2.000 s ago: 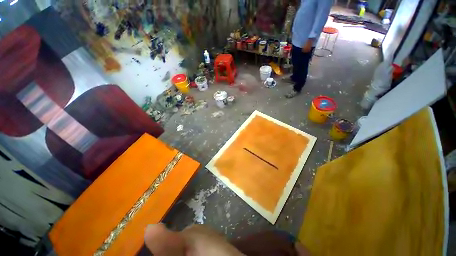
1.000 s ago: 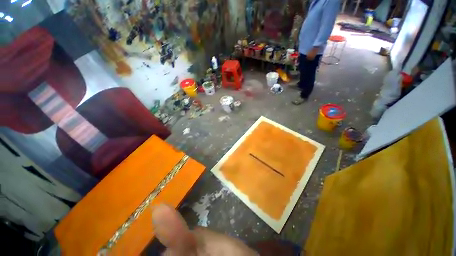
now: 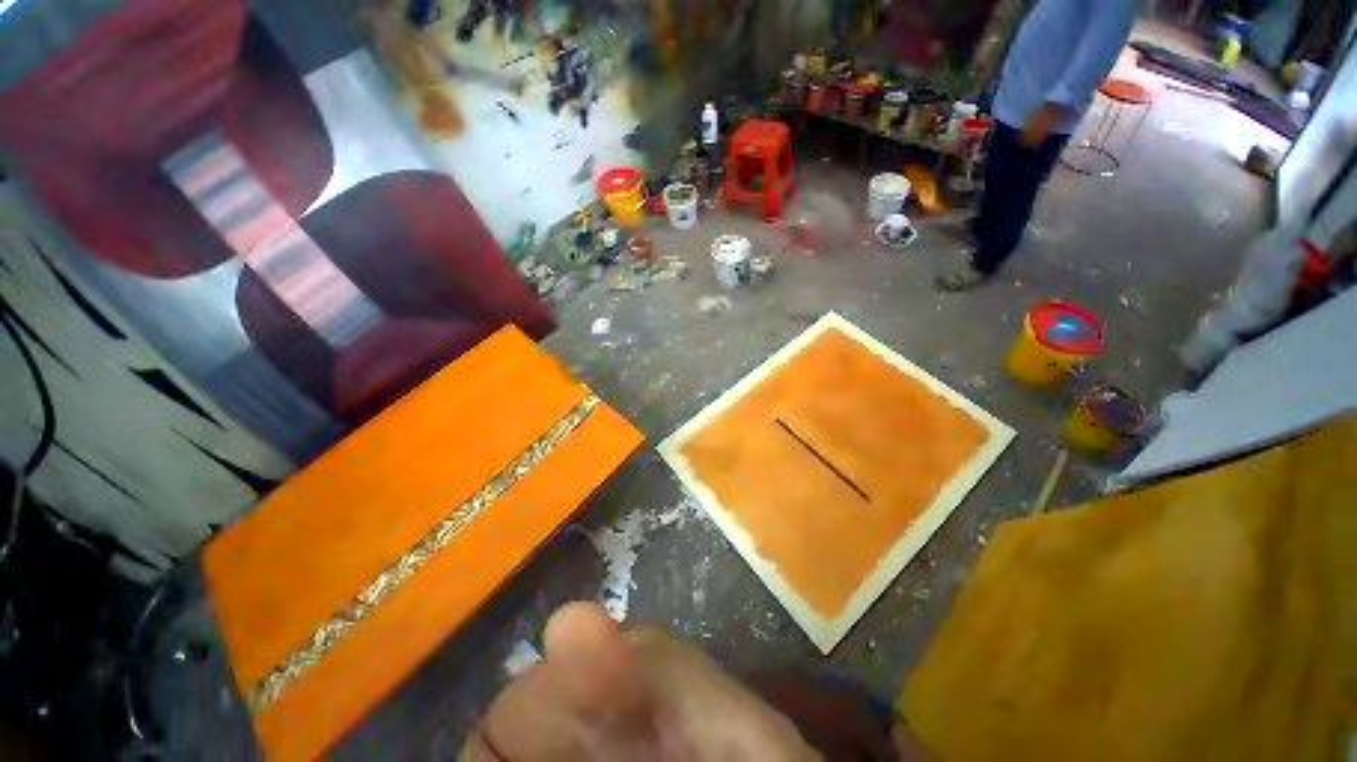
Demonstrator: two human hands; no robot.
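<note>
A bright orange canvas (image 3: 372,484) with a crinkled gold-brown band lies tilted at the lower left. An orange painting (image 3: 833,447) with a cream border and a short dark line lies flat on the floor in the middle. My right hand (image 3: 647,700) is bare and blurred at the bottom edge, in front of the floor between these two. Its thumb points up; its fingers are partly hidden and cut off, so I cannot tell whether they hold anything. My left hand is out of the picture.
An ochre canvas (image 3: 1176,610) leans at the lower right, beside a pale panel (image 3: 1265,395). A large maroon-and-grey painting (image 3: 402,283) stands left. Paint buckets (image 3: 1054,346), a red stool (image 3: 761,171) and a person in a light blue shirt (image 3: 1064,60) are farther back.
The view has swung, so the scene sits farther right at the back. My right hand's thumb no longer overlaps the bright orange canvas and now shows against the floor.
</note>
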